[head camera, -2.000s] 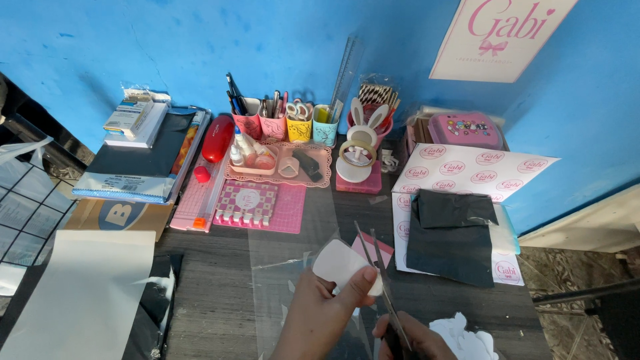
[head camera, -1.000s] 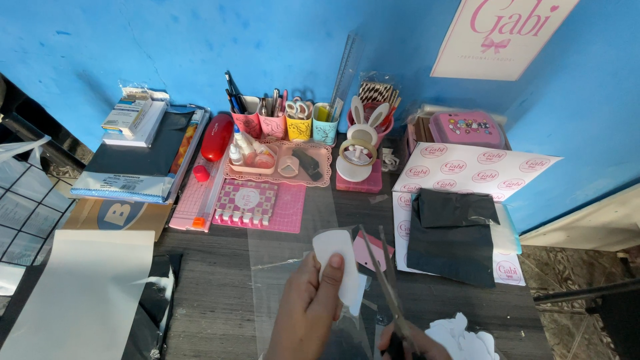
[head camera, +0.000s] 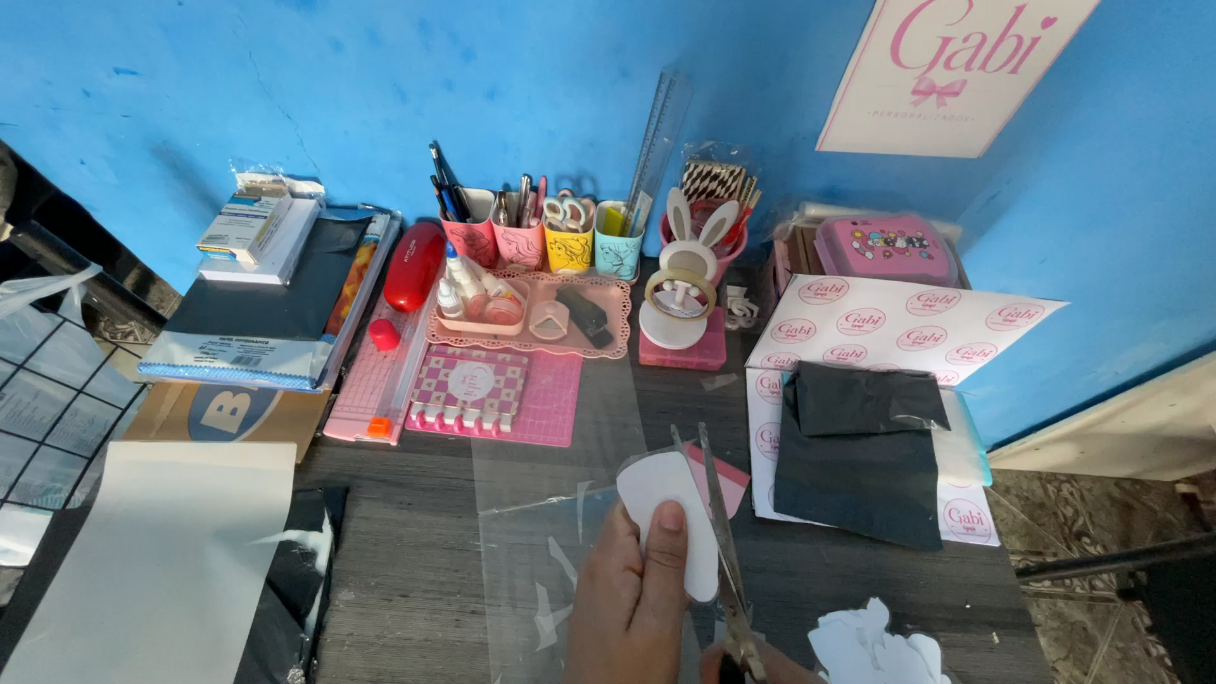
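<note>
My left hand (head camera: 632, 589) pinches a white paper cutout (head camera: 673, 508) with rounded corners, its thumb lying flat on top. Low in the view, my right hand (head camera: 760, 662) grips a pair of scissors (head camera: 727, 560), mostly cut off by the bottom edge. The scissor blades are slightly apart and point up, close beside the cutout's right edge. Behind the blades lies a pink piece of paper or card (head camera: 727, 483). A clear plastic sheet (head camera: 532, 570) with thin white scraps rests on the dark table under and left of my left hand.
White paper scraps (head camera: 874, 646) lie at lower right. Black sheets (head camera: 860, 475) rest on printed paper at right. Behind stand a pink tray (head camera: 608, 332), colored pen cups (head camera: 570, 249) and a bunny-eared stand (head camera: 676, 313). A pink paper trimmer (head camera: 366, 399) and a large white sheet (head camera: 157, 560) are left.
The white cutout has turned in my left hand, from tilted to more upright, and then tipped slightly left. The scissors stay beside it in my right hand.
</note>
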